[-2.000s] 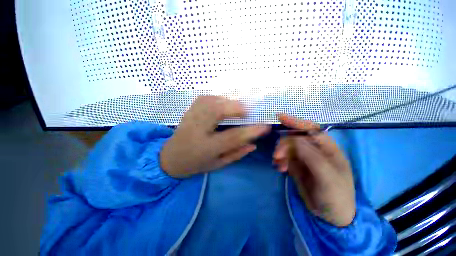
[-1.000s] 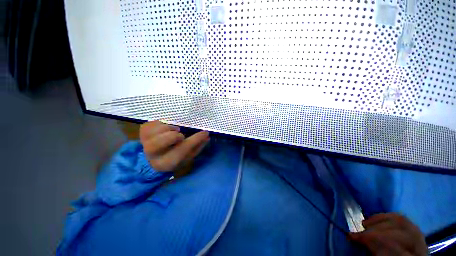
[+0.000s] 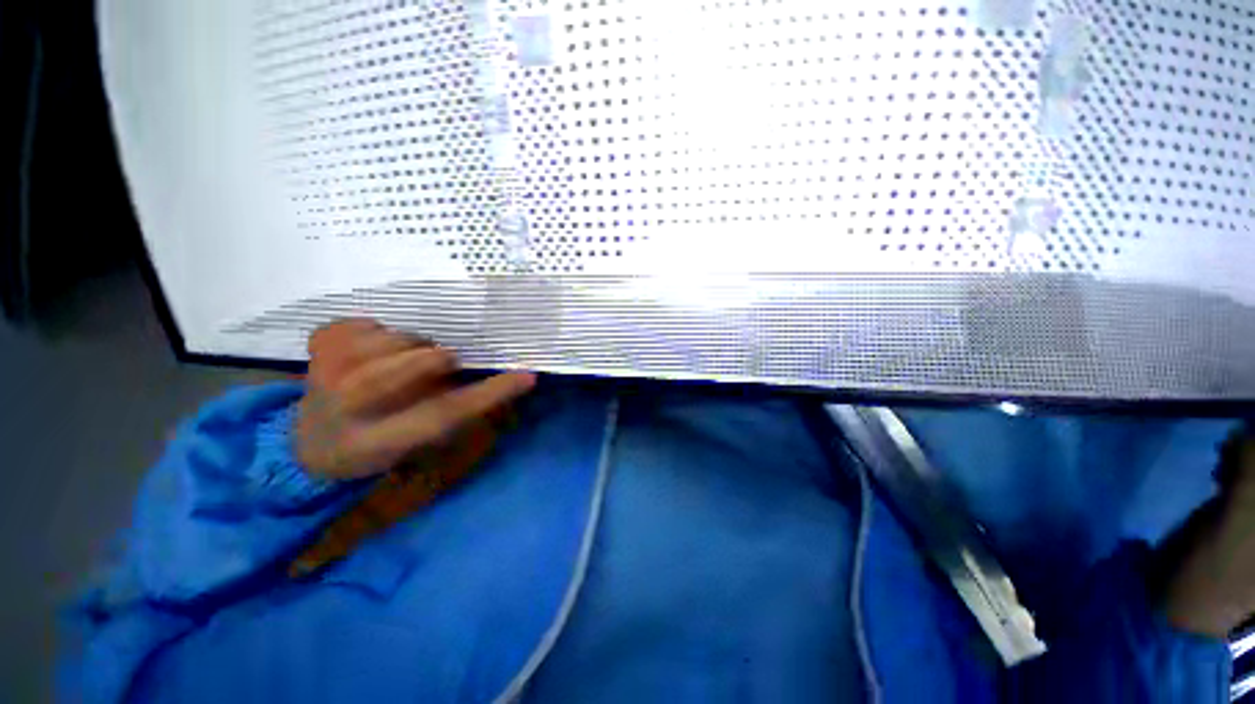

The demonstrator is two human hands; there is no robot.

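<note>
The large white backlight panel (image 3: 771,138), with rows of dark dots, fills the upper view. Its thin black rim (image 3: 688,387) runs across the middle. My left hand (image 3: 395,399) is at the rim near the panel's left corner, fingers bent over the edge, with one fingertip on the rim. My right hand (image 3: 1218,557) is at the far right, dark, blurred and cut off by the picture's edge; its fingers are not clear. A pale, shiny narrow strip (image 3: 950,536) slants from beneath the rim down to the right, over my smock.
Pale clear-looking light bars (image 3: 1060,83) cross the dots. Pale squares (image 3: 533,39) sit near them at the top. Part of a blue support (image 3: 1074,461) shows beneath the panel at the right. Metal rollers (image 3: 1243,660) show at the lower right edge. Grey floor (image 3: 83,413) lies to the left.
My right hand has moved from the pale strip's lower end to the picture's right edge. The thin dark line it held no longer shows clearly. My left hand stays at the rim.
</note>
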